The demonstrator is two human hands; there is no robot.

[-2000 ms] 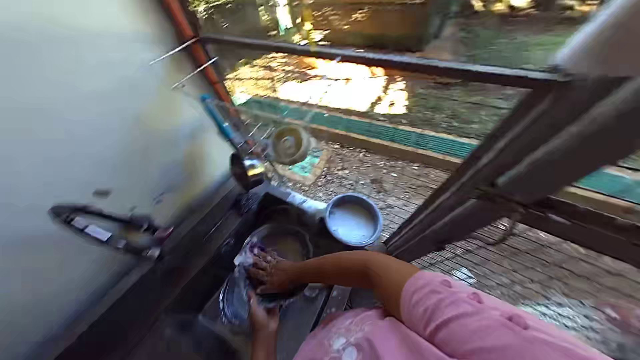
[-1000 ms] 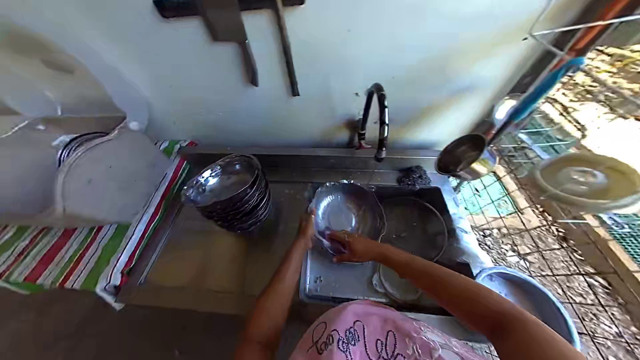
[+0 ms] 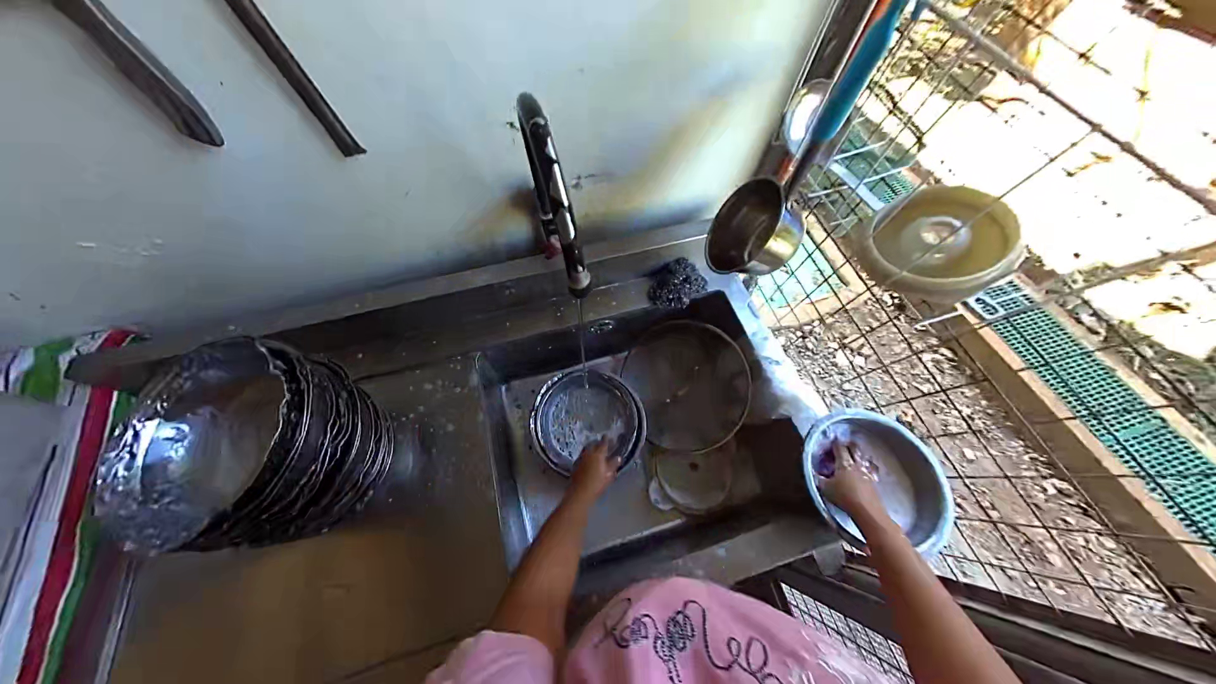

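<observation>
My left hand [image 3: 596,465] grips the near rim of a round metal dish [image 3: 581,418] in the sink, under a thin stream of water from the curved faucet [image 3: 554,195]. At the right, my right hand [image 3: 848,480] reaches into a grey-blue basin [image 3: 936,494] of cloudy, sudsy liquid and holds a purplish scrubbing cloth or pad [image 3: 826,462]. Beside the dish, a large round pan or lid [image 3: 687,385] lies in the sink, with a smaller round lid-like piece [image 3: 696,478] below it.
Stacked metal bowls [image 3: 323,446] stand on the left counter by a striped cloth [image 3: 71,494]. A dark scouring pad [image 3: 676,283] lies behind the sink. A metal pot [image 3: 750,228] hangs at the right, near wire mesh and a pale round container [image 3: 945,242]. Two long tools hang above.
My right hand has moved from the bowl in the sink to the basin at the right. Water now runs from the faucet. The view has shifted.
</observation>
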